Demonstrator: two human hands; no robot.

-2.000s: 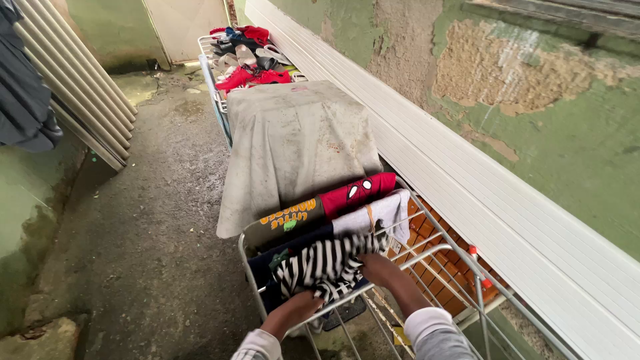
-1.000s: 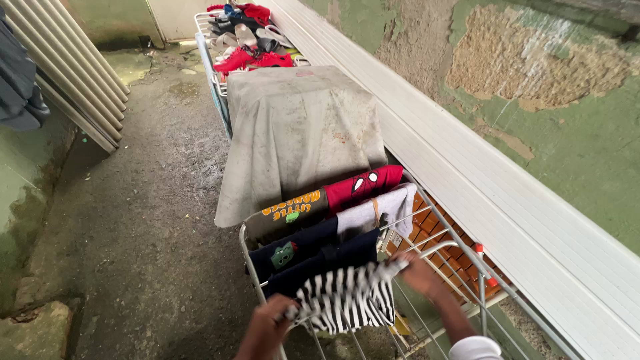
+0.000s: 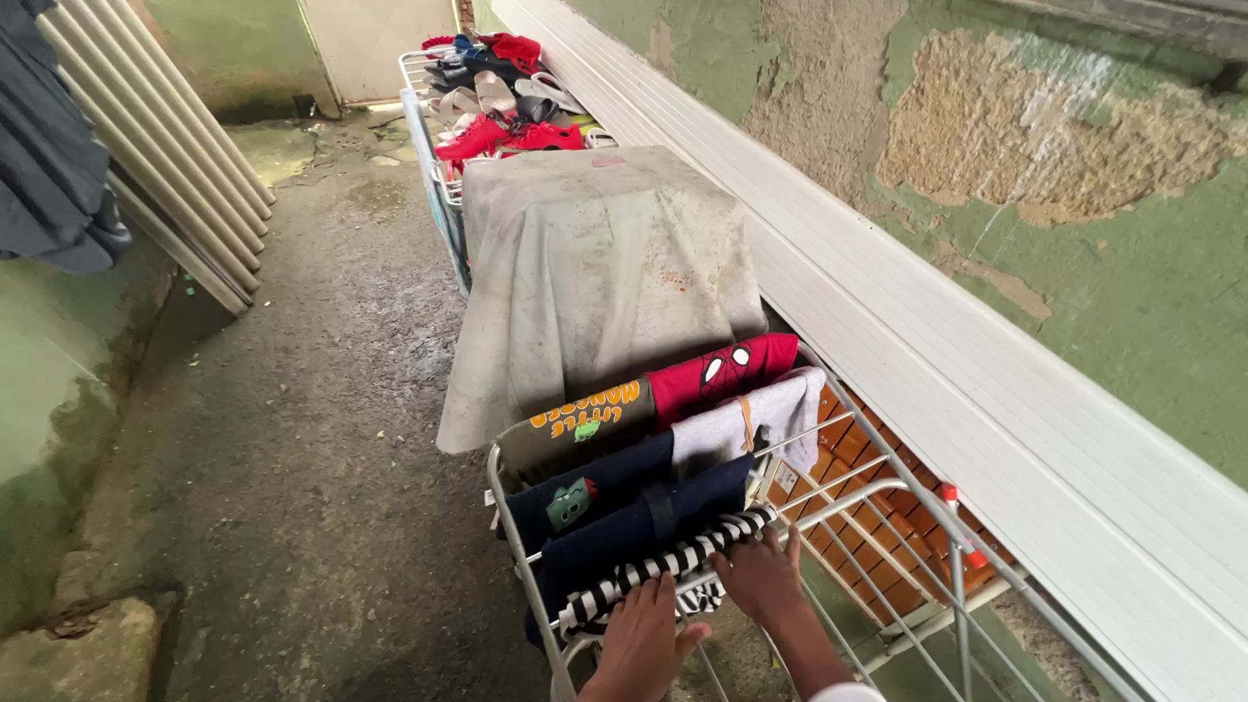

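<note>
A black-and-white striped garment (image 3: 673, 564) lies over a bar of the metal clothes drying rack (image 3: 892, 484). My left hand (image 3: 643, 634) rests on its near side with fingers apart, and my right hand (image 3: 760, 575) touches its right end, fingers spread. Beyond it hang a plain navy garment (image 3: 639, 522), a navy one with a green figure (image 3: 595, 487), a light grey one (image 3: 746, 434), an olive one with orange lettering (image 3: 585, 419) and a red one with white eye shapes (image 3: 726, 370).
A stained grey cloth (image 3: 604, 263) covers something behind the rack. Farther back, shoes (image 3: 507, 132) lie on another rack (image 3: 448, 185). White panels (image 3: 877, 263) run along the right wall; corrugated sheets (image 3: 166, 136) and a dark garment (image 3: 49, 146) are at left. Orange slatted panels (image 3: 868, 517) lie beneath the rack.
The striped garment was held spread between both hands above the rack; now it hangs folded over a bar. Both hands have let go of its edge and lie against it.
</note>
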